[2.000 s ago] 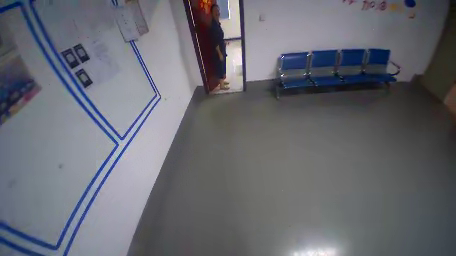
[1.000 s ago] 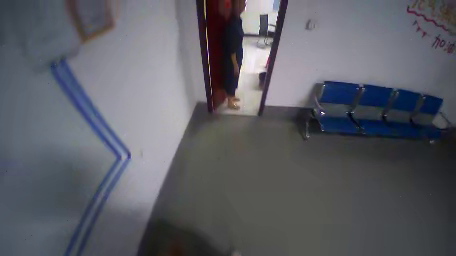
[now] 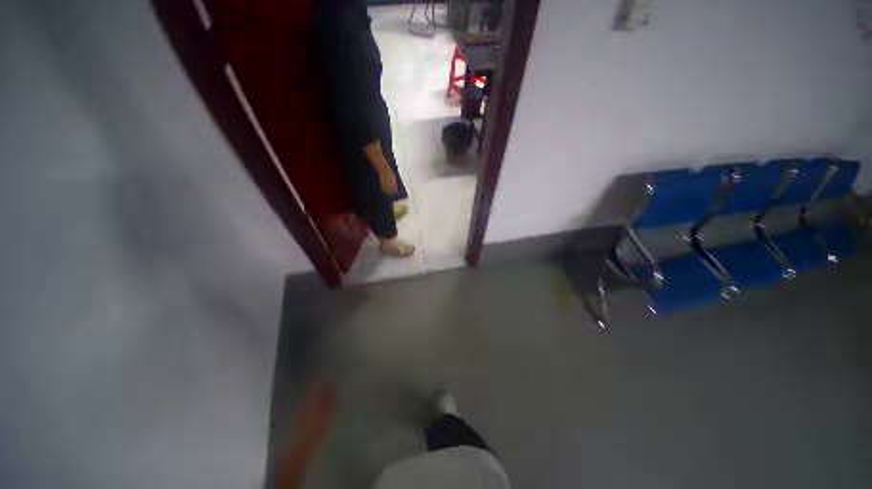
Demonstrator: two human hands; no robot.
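My left hand [image 3: 311,420] shows at the bottom left of centre, blurred, with the forearm cut off by the bottom edge. I cannot tell whether its fingers are apart or whether it holds something. My right hand is not in view. In front of me is an open doorway with a dark red frame [image 3: 498,134] and a red door [image 3: 268,105] on its left. A person in dark clothes [image 3: 356,115] stands in the doorway against the door, one arm hanging down.
A row of blue seats [image 3: 684,196] stands along the white wall at right. Through the doorway are a black bin [image 3: 457,138], a red stool [image 3: 457,74] and dark furniture. A white wall [image 3: 143,287] runs close on my left. My shoe [image 3: 446,403] is on the grey floor.
The doorway, person and seats are nearer and larger. The blue-striped wall has passed out of view. My left hand, my shoe and my pale clothing now show at the bottom.
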